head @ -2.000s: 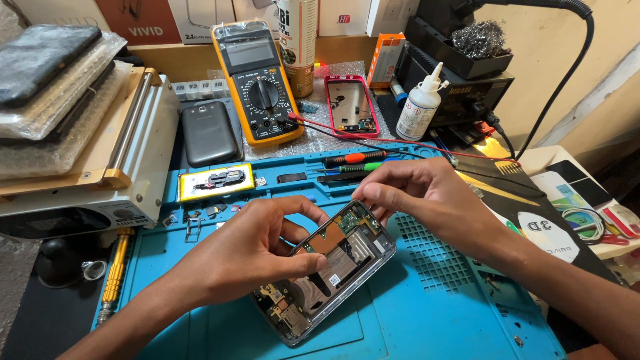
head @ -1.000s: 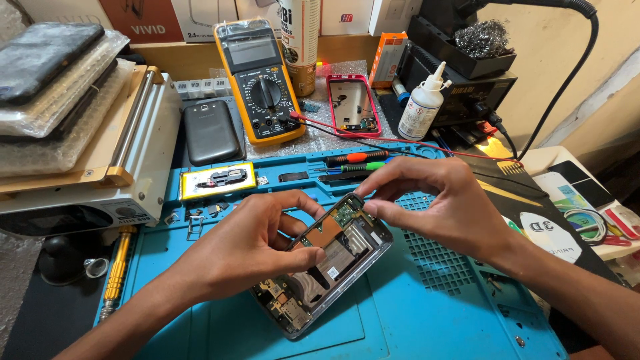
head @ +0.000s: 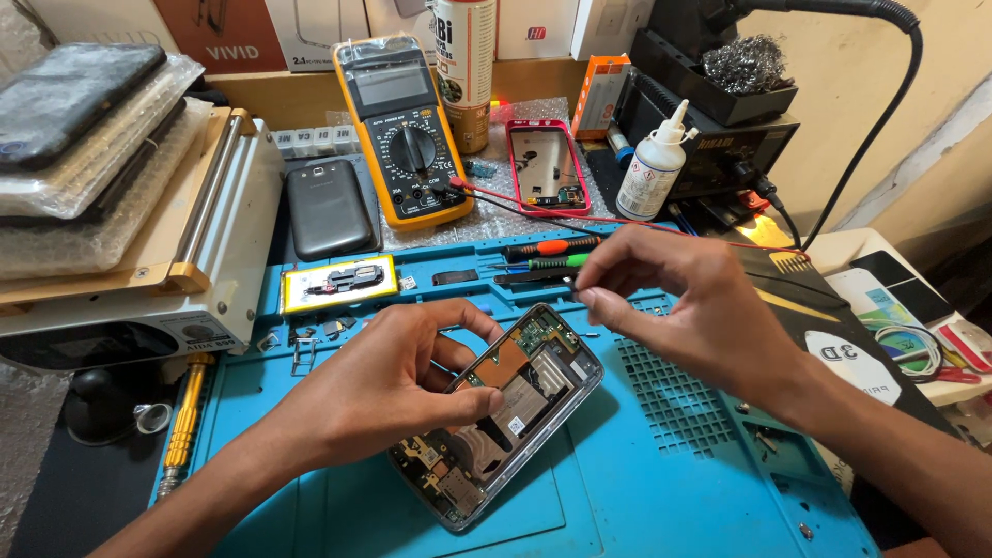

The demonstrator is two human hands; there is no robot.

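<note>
My left hand holds an opened smartphone by its long edge, tilted above a blue silicone repair mat. The phone's circuit boards, a copper-coloured sheet and its battery recess show. Just off the phone's upper corner is my right hand, its thumb and forefinger pinched on a tiny dark part too small to identify. Behind the hands, screwdrivers lie in the mat's tray. A yellow-edged battery with a black part on it lies at the mat's back left.
A yellow multimeter, a pink phone frame and a white dropper bottle stand or lie behind the mat. At left are a separator machine with stacked wrapped phones and a gold screwdriver. A soldering station is at back right.
My right hand has moved up and away from the phone's top corner, where its fingertips were before. My left hand has kept its hold on the phone.
</note>
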